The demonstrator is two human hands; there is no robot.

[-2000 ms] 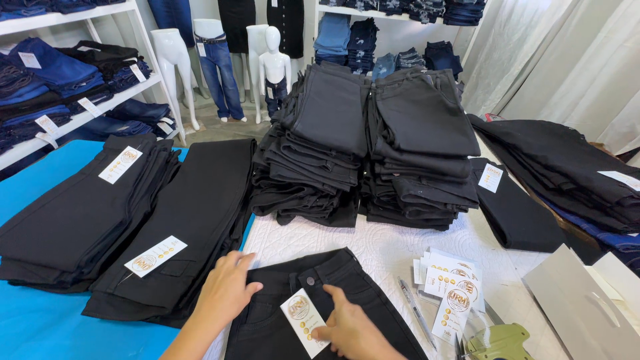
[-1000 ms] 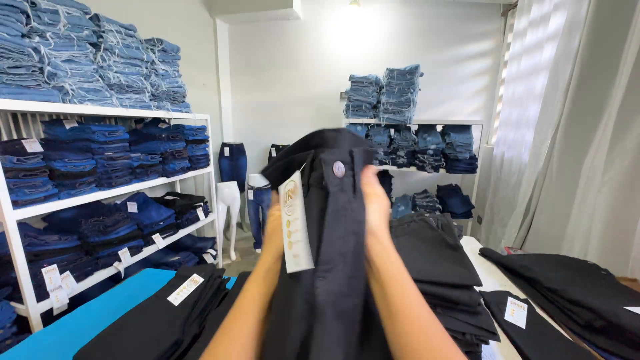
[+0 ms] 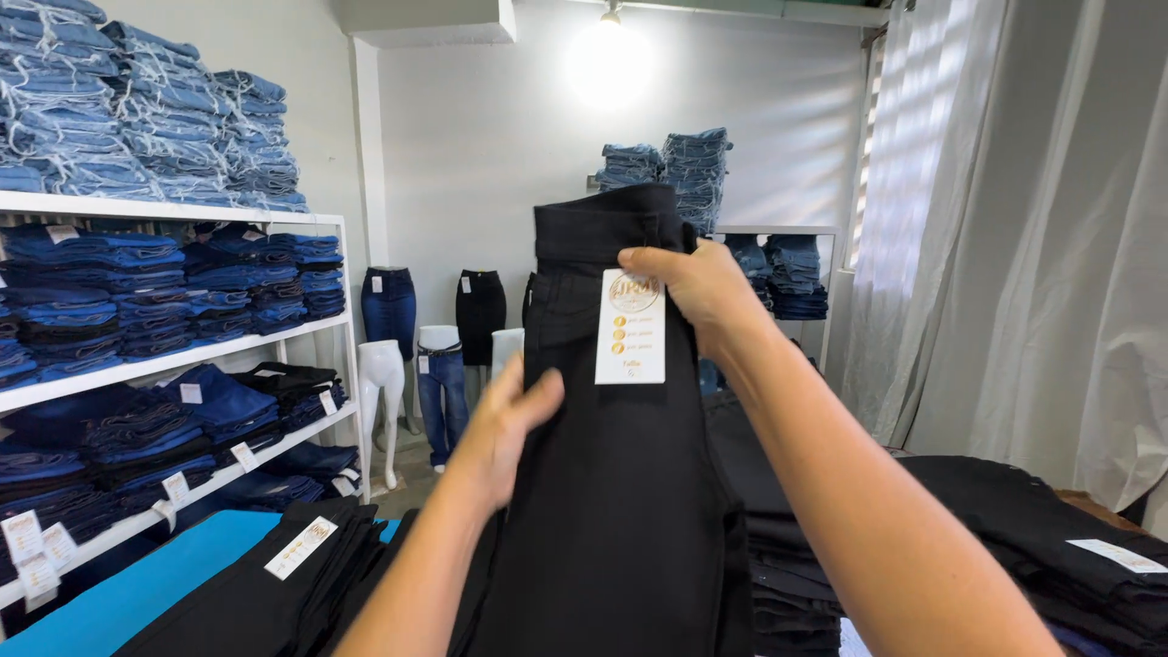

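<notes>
A pair of black trousers [image 3: 620, 474] hangs upright in front of me, doubled lengthwise, with its waistband at the top. My right hand [image 3: 698, 287] grips the waistband's right side, its thumb just above a white hang tag [image 3: 631, 328] that bears print. At the trousers' left edge is my left hand [image 3: 516, 420], blurred, thumb apart from the fingers; whether the fingers behind the cloth hold it is hidden. Behind the right forearm rises a stack of folded black trousers [image 3: 789, 566]. More tagged black trousers [image 3: 246, 584] lie at lower left.
A blue cloth [image 3: 155, 575] covers the table's left part. White shelves [image 3: 182, 351] with folded jeans stand at left. White mannequin legs [image 3: 381, 392] and dressed forms stand behind. Further black trousers [image 3: 1031, 538] lie at right, near a pale curtain [image 3: 1031, 274].
The trousers lay on the table two seconds ago and are now held up, the tag facing me. My left hand has moved lower along their edge since a second ago. The view has tilted up.
</notes>
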